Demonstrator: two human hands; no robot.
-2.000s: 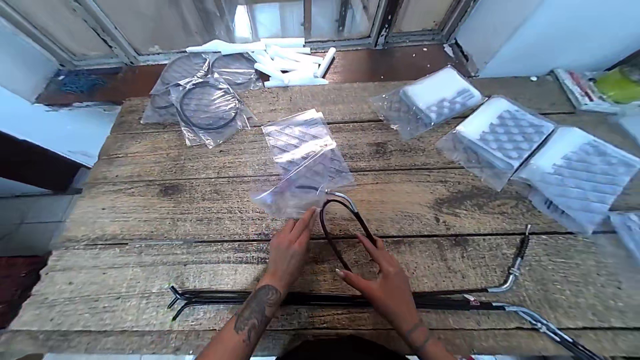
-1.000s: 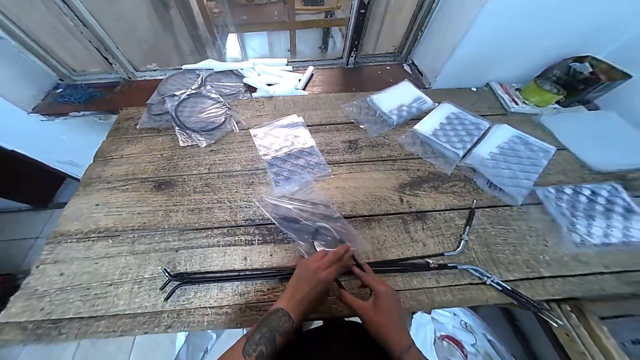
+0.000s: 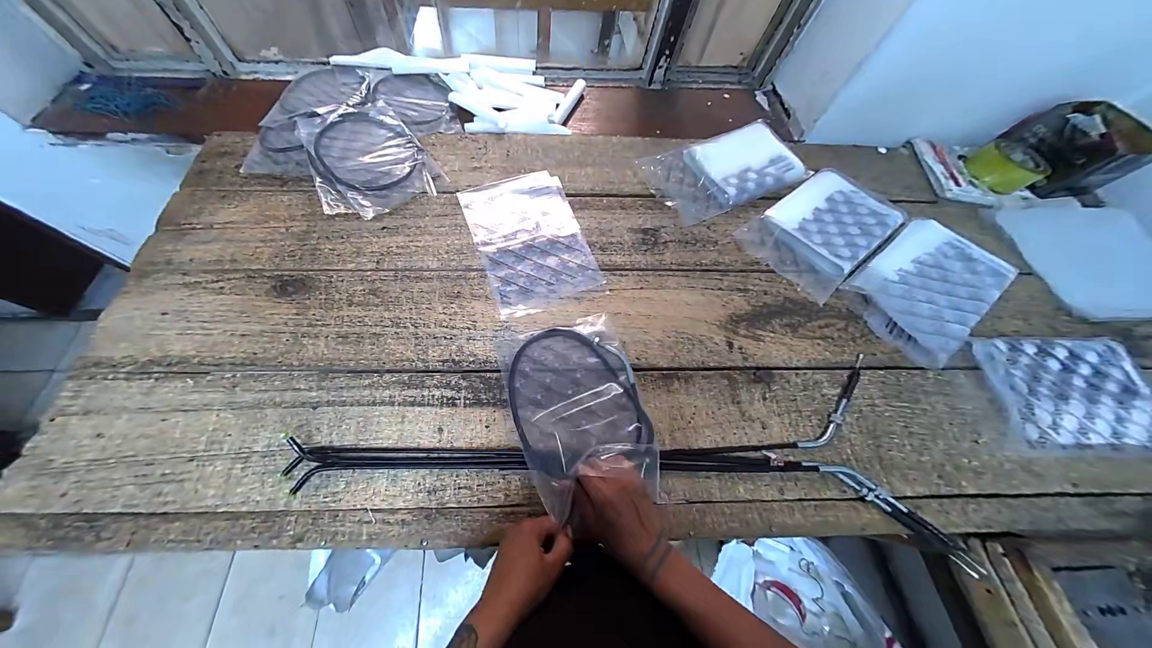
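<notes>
A black coiled cable (image 3: pixel 516 382) lies inside a clear plastic bag (image 3: pixel 576 391) at the middle of the wooden table, over several long black cables (image 3: pixel 405 461) with bent metal ends. My left hand (image 3: pixel 531 558) pinches the bag's near left edge at the table's front. My right hand (image 3: pixel 621 508) is at the bag's near end, its fingers partly inside or under the film; which of these cannot be told. Beyond the bag lies a stack of flat clear bags (image 3: pixel 531 238). Bagged coiled cables (image 3: pixel 364 157) rest at the back left.
Several plastic packs (image 3: pixel 832 220) lie at the right, with another pack (image 3: pixel 1071 396) nearer the edge. White rolled pieces (image 3: pixel 513 94) are on the sill behind. A yellow-green roll (image 3: pixel 1006 166) stands at the back right. A plastic sack (image 3: pixel 792 594) is below the front edge.
The cable, a loop between my hands two seconds ago, now lies coiled inside the clear bag. Both hands have come back toward the table's front edge.
</notes>
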